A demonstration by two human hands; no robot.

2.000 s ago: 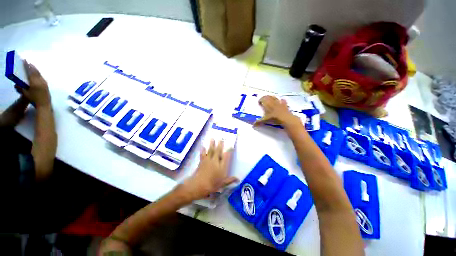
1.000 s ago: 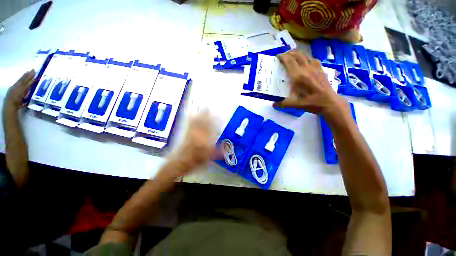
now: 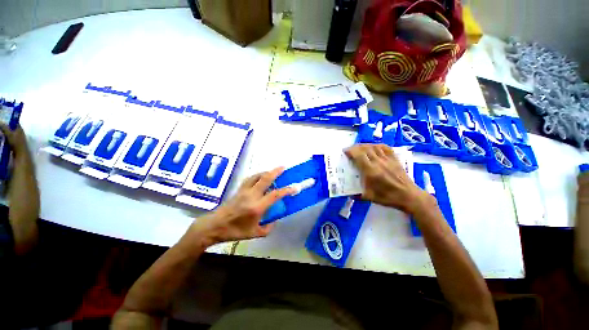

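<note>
My left hand [image 3: 248, 205] holds a blue blister tray [image 3: 298, 188] with a white charger head showing; my fingers cover its lower part. The tray's upper end meets the end of a white retail box [image 3: 342, 173]. My right hand [image 3: 381, 173] grips that box from above. Another blue tray with a coiled cable [image 3: 332, 241] lies just below the box. One more tray [image 3: 438, 193] lies right of my right hand. A few flat box blanks [image 3: 323, 102] lie behind my hands.
Filled retail boxes [image 3: 210, 169] overlap in a row at left. More blue trays [image 3: 445, 129] line up at right behind. Red bag [image 3: 410, 48], dark flask [image 3: 340, 29], brown paper bag [image 3: 239, 19], phone [image 3: 67, 38] and loose cables [image 3: 558, 90] stand or lie farther back. Other people's arms [image 3: 22, 187] show at both sides.
My left hand has taken hold of one of the two near trays and lifted it to the box. My right hand has brought the box from the blanks down toward me.
</note>
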